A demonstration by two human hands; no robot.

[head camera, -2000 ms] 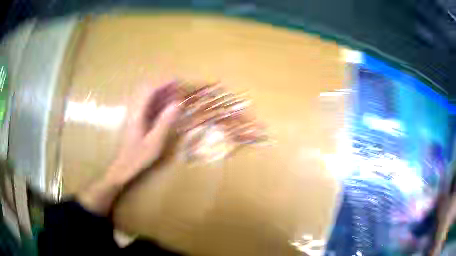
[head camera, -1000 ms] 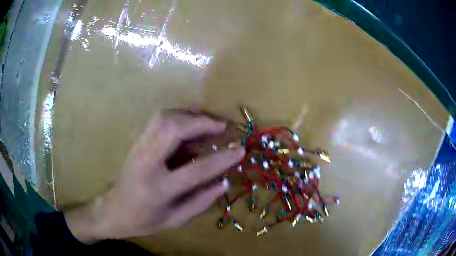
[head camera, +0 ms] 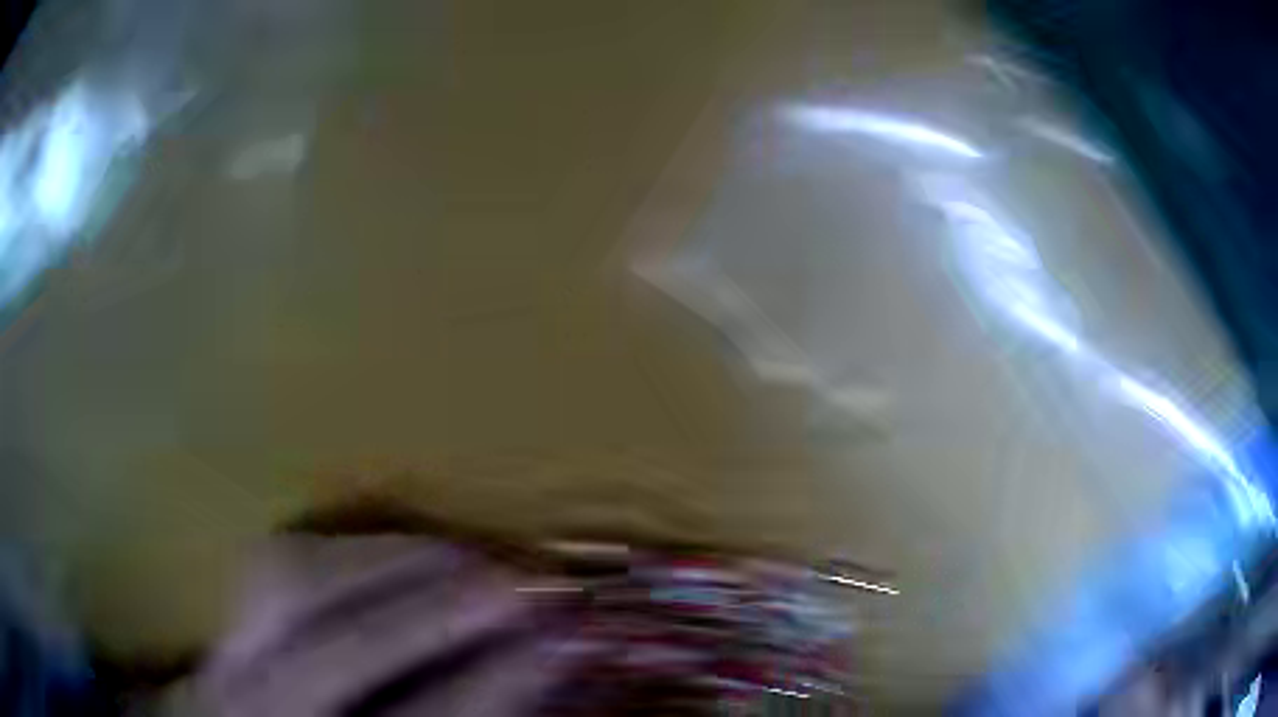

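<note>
The frame is strongly blurred. A tangled pile of red wire leads with small pale and brass-coloured bits [head camera: 729, 630] lies on the tan bench cover [head camera: 505, 308] at the bottom middle. My left hand [head camera: 379, 630] is at the bottom edge, cut off, with its fingers pointing right and reaching the left side of the pile. The blur hides whether its fingers hold a lead. My right hand is not in view.
Clear film with bright glare covers the tan bench cover. A blue printed mat [head camera: 1093, 616] lies at the lower right. A dark green edge [head camera: 1149, 210] runs along the upper right.
The view has shifted, so the pile and my left hand now sit lower in the frame and are partly cut off. My left hand still reaches the pile's left side.
</note>
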